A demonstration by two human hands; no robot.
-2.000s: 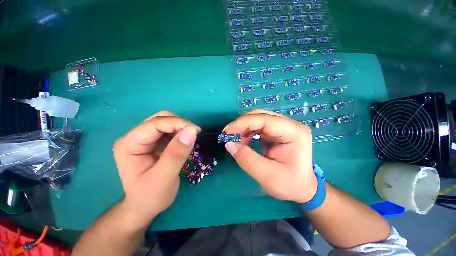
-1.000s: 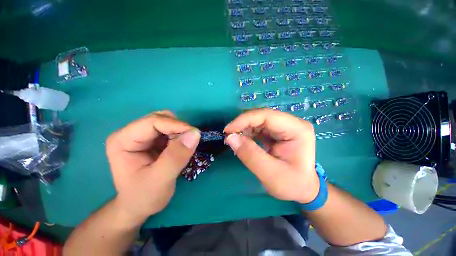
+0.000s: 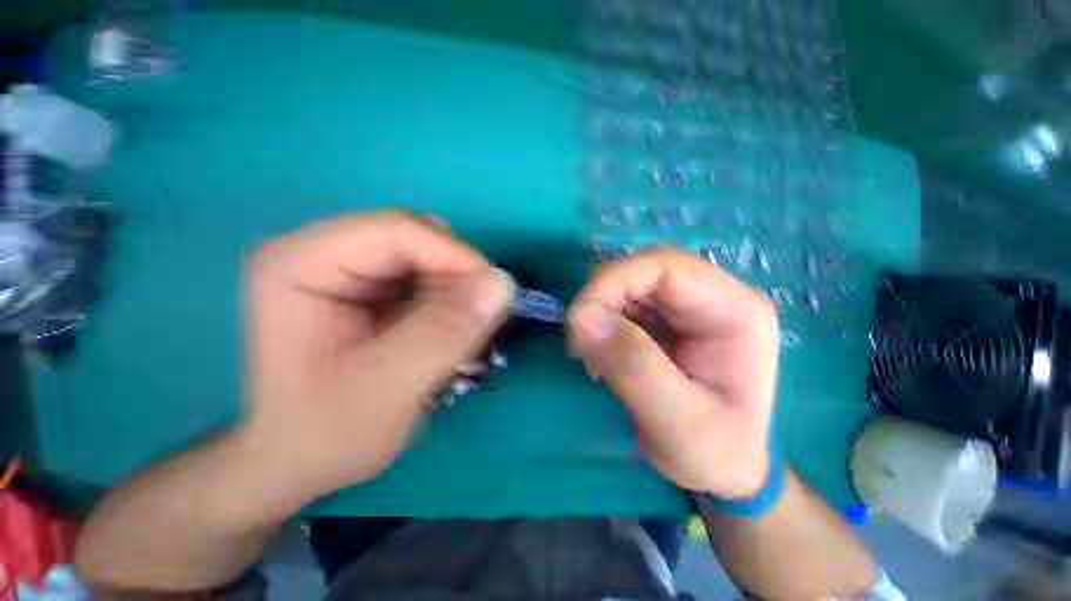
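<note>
The view is blurred. A small blue circuit board (image 3: 539, 305) spans the gap between my two hands above the green mat. My left hand (image 3: 376, 340) pinches its left end between thumb and forefinger. My right hand (image 3: 681, 364), with a blue band at the wrist, has its thumb and forefinger closed at the board's right end. A pile of small wired components (image 3: 465, 382) lies on the mat below, partly hidden by my left hand. The clear blister tray (image 3: 716, 153) with rows of blue boards lies beyond my right hand.
The black fume fan (image 3: 963, 352) and white pot (image 3: 925, 481) stand at the right. A white bottle (image 3: 59, 127) and crumpled plastic bags (image 3: 47, 264) are at the left. A red tray (image 3: 33, 528) is at the lower left. A small clear box (image 3: 129, 53) lies upper left.
The board was in my right fingertips two seconds ago, then came between both hands. The view has since turned and blurred. The board now tilts down to the right.
</note>
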